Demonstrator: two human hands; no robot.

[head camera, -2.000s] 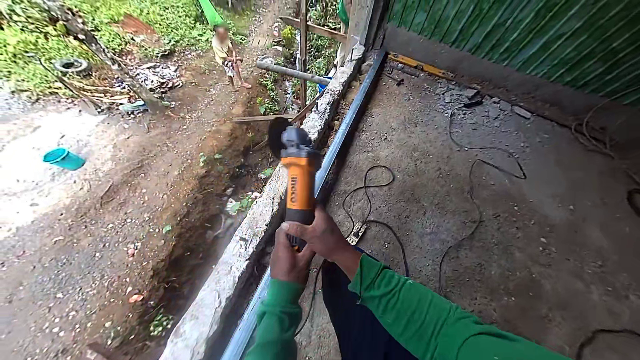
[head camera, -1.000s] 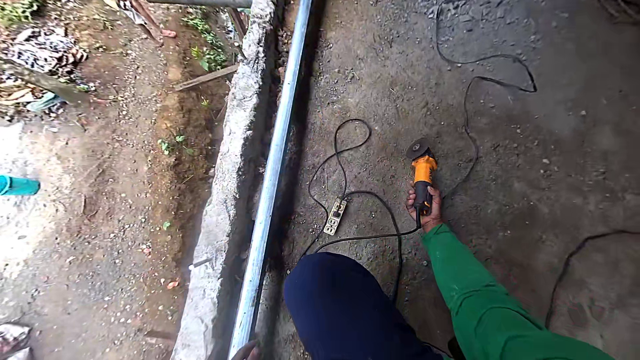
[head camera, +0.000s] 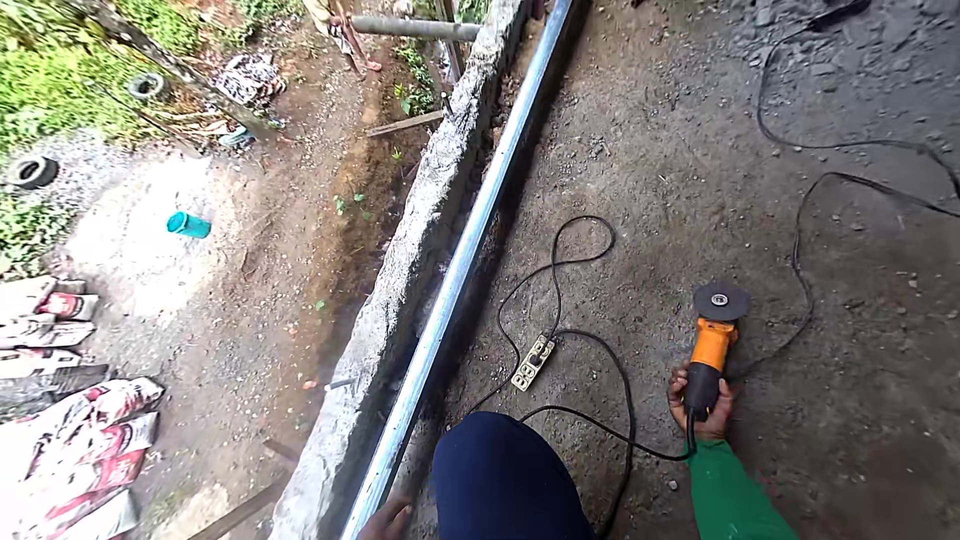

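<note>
My right hand [head camera: 702, 405] is closed round the dark handle of an orange and black angle grinder [head camera: 712, 349], low over the dirt floor at the right. The cutting disc [head camera: 721, 300] faces up at the tool's far end. A long galvanized metal bar [head camera: 457, 270] runs along the inner side of a low concrete wall [head camera: 397, 255]. My left hand [head camera: 388, 519], cut off by the bottom edge, is beside the bar's near end; whether it grips the bar is hidden. Between the bar and the grinder lies a power strip [head camera: 533, 363] with a plug in it.
Black cord [head camera: 630, 405] loops over the floor around the power strip and past my knee [head camera: 502, 480]. Beyond the wall, the ground lies lower, with a teal bucket [head camera: 189, 224], filled sacks [head camera: 97, 450], tires [head camera: 32, 172] and a person's legs [head camera: 352, 45]. Rubble lies at the upper right.
Two seconds ago both my hands were on the grinder above the bar. My right hand alone has since carried it right, low over the floor, and my left hand is down by the bar.
</note>
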